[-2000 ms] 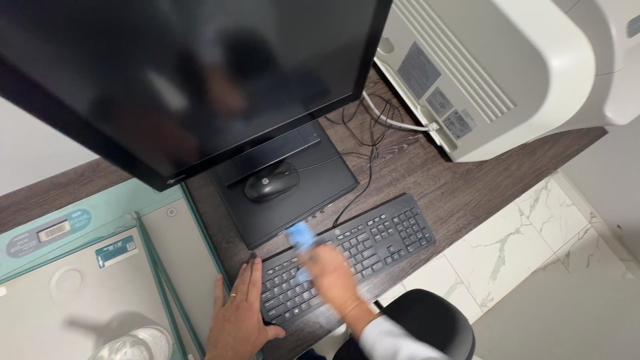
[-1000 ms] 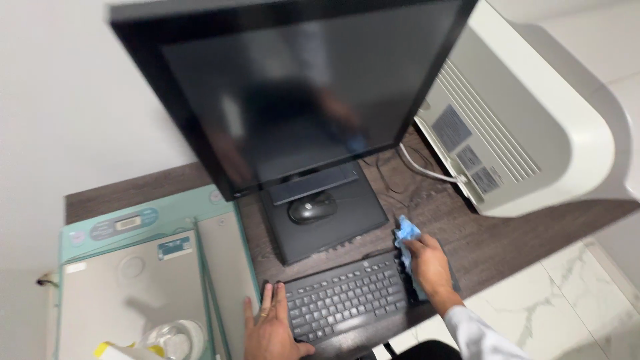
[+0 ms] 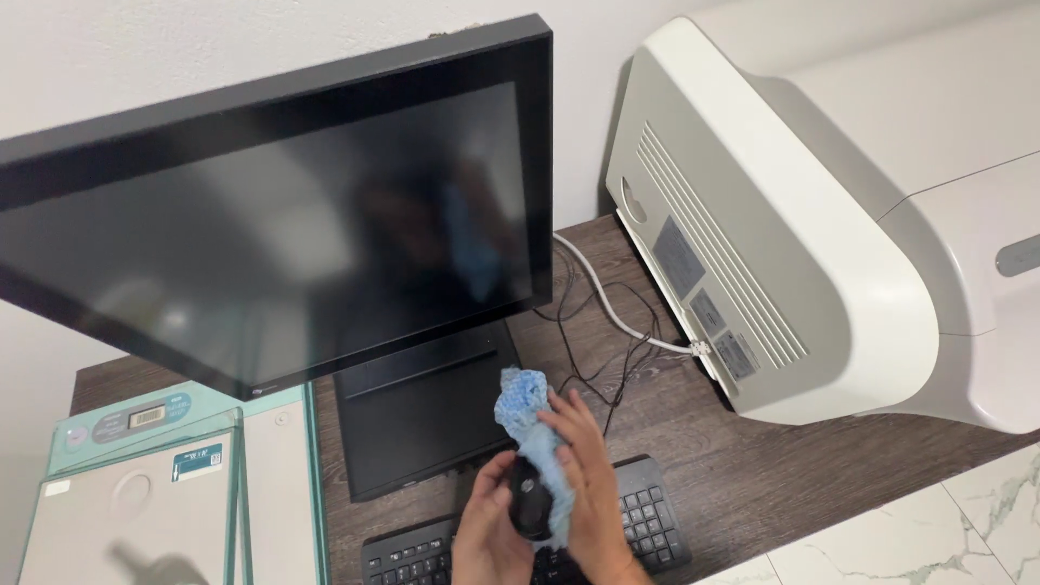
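A black HP computer mouse is held above the keyboard, its side gripped by my left hand. My right hand holds a crumpled blue cloth against the right side of the mouse. Below both hands lies a black keyboard, its middle hidden by them. Behind the hands is the flat black base of a monitor, whose dark screen reflects the cloth.
A large white and grey machine stands at the right, with a white cable and thin black cables beside it. Teal-edged flat cases lie at the left on the dark wood desk.
My left hand has left the keyboard's edge and taken hold of the mouse, which lay on the monitor base. My right hand has moved the cloth from the keyboard's right end to the mouse.
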